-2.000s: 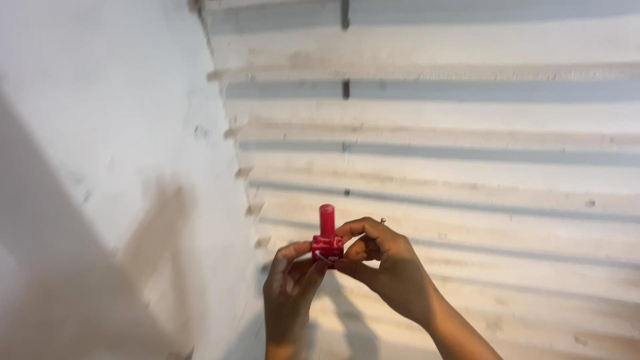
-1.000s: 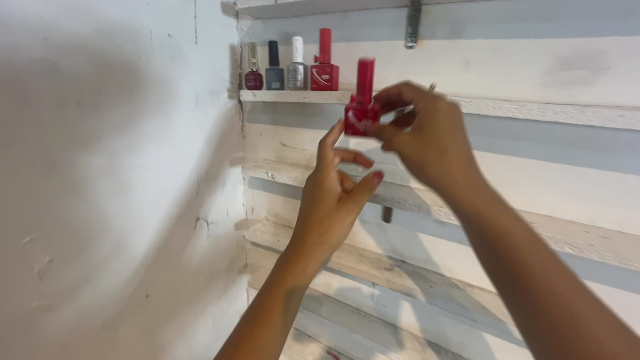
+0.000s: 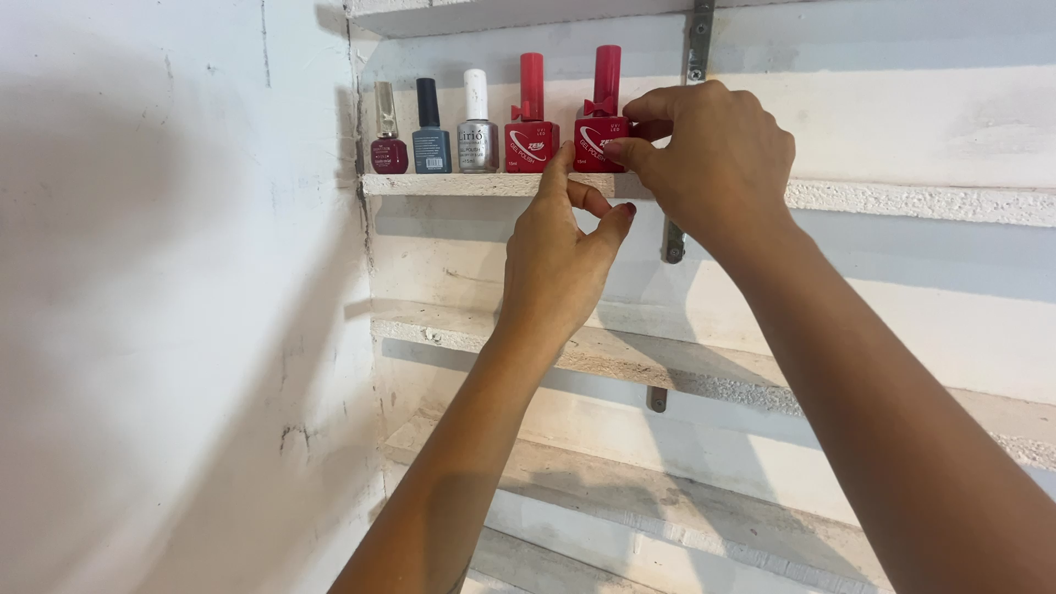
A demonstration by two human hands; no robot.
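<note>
My right hand [image 3: 709, 157] grips a red gel polish bottle [image 3: 601, 142] by its right side, thumb in front. That bottle is upright at the shelf, with a red cap and bow. Just left of it, a small gap apart, stands a similar red bottle [image 3: 531, 147] with a lighter red cap. My left hand [image 3: 557, 256] holds nothing; its raised index fingertip is between the two red bottles at their lower edges. Further left in the row are a silver bottle with a white cap [image 3: 478, 147], a grey-blue bottle with a black cap [image 3: 431, 150] and a dark red bottle [image 3: 388, 155].
The row stands on a white, rough-edged shelf [image 3: 907, 202] fixed to the wall. Another shelf [image 3: 511, 15] runs above, and more shelves [image 3: 462, 334] lie below. Metal brackets [image 3: 700, 41] hold them. A scuffed white side wall [image 3: 165, 289] borders the left end.
The red bottle in my right hand was held in front of the shelf and is now at the row's right end. Earlier both hands were on it. The view has shifted to the upper shelf.
</note>
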